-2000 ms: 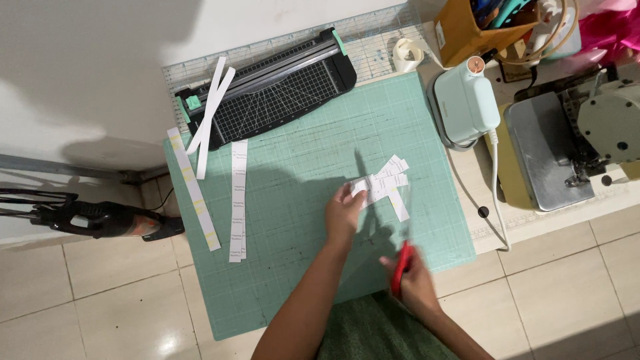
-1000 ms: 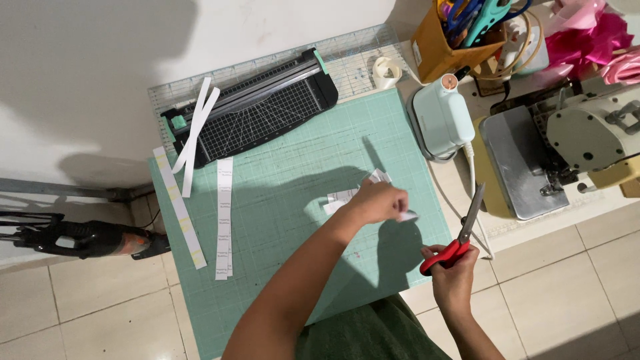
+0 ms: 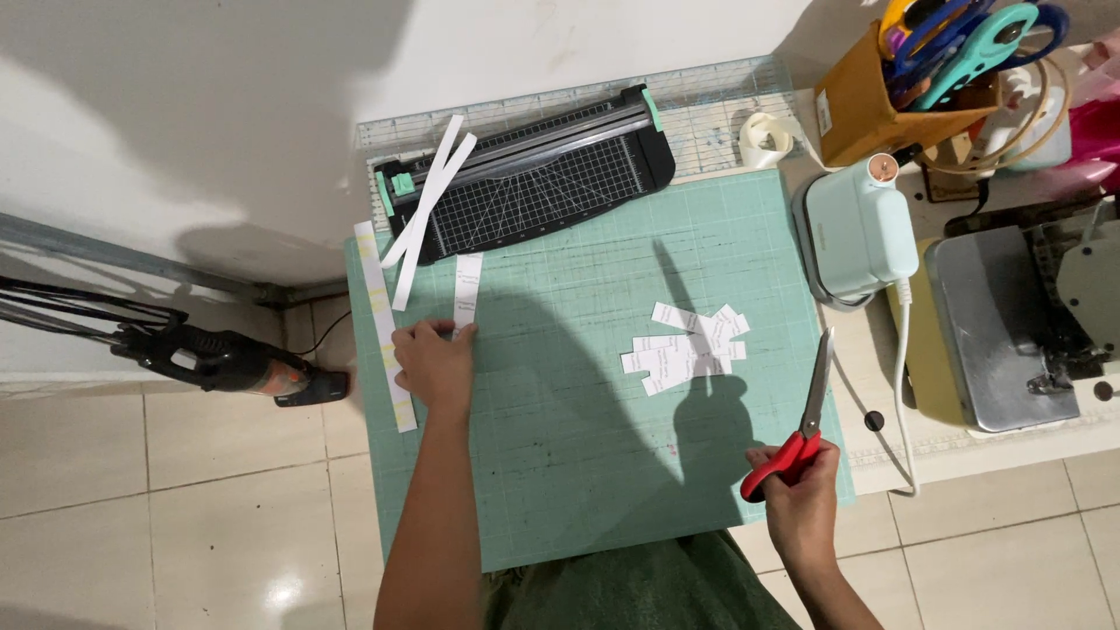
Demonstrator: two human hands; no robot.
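My left hand (image 3: 435,366) is at the left of the green cutting mat (image 3: 560,490), its fingertips on a printed paper strip (image 3: 467,293); whether they pinch it is hard to tell. Red-handled scissors (image 3: 809,407), blades together and pointing away from me, are held in my right hand (image 3: 801,499) over the mat's right edge. Short cut paper pieces (image 3: 669,360) lie in an overlapping pile right of the mat's middle. A long strip with yellow marks (image 3: 381,324) lies along the mat's left edge. Two white strips (image 3: 420,223) cross over the paper trimmer's left end.
The black paper trimmer (image 3: 542,188) rests at the back, over a clear ruler (image 3: 726,87). Rightward are a ribbon roll (image 3: 764,142), a mint-coloured mini iron (image 3: 862,232) with a white cord, a box of tools (image 3: 875,109) and a sewing machine (image 3: 1085,271). A handheld vacuum (image 3: 227,363) is at left.
My left hand has left the pile of cut pieces and moved left to the printed strip. The right hand still holds the scissors, whose blades were apart one second ago and are now together.
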